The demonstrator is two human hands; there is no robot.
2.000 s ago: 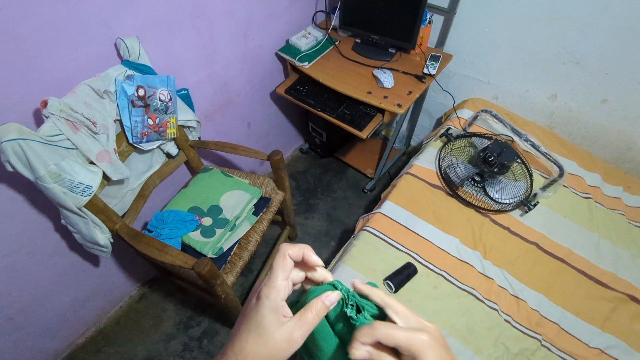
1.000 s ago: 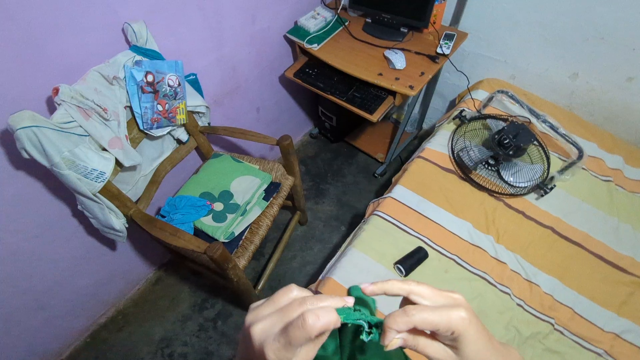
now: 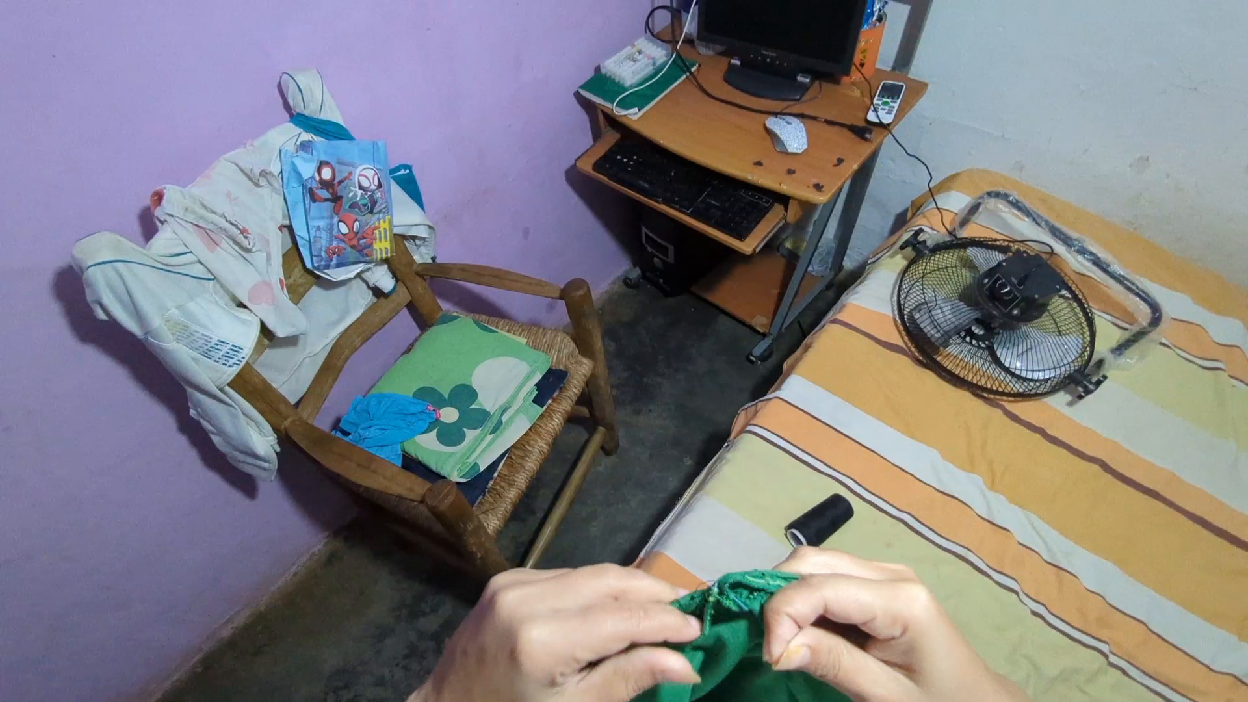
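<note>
Green fabric point(image 3: 731, 634) with a gathered, stitched-looking edge is stretched between my two hands at the bottom of the head view. My left hand point(image 3: 585, 634) pinches the fabric's left side between thumb and fingers. On the right side, my right hand point(image 3: 858, 624) grips the same edge with bent fingers. Whether a needle is between the fingers cannot be told. Just beyond my right hand, a spool of black thread point(image 3: 821, 520) lies on its side on the striped bedspread.
A black fan point(image 3: 994, 317) lies on the bed point(image 3: 1072, 468). At left, a wooden chair point(image 3: 575, 361) holds folded green floral cloth point(image 3: 478, 390), a blue cloth point(image 3: 385, 424) and draped clothes point(image 3: 224, 244). Behind stands a computer desk point(image 3: 721, 127) with a monitor point(image 3: 780, 34).
My hands have shifted their hold along the green fabric and now sit farther apart, with its gathered edge spread between them. The spool of thread has stayed on the bed.
</note>
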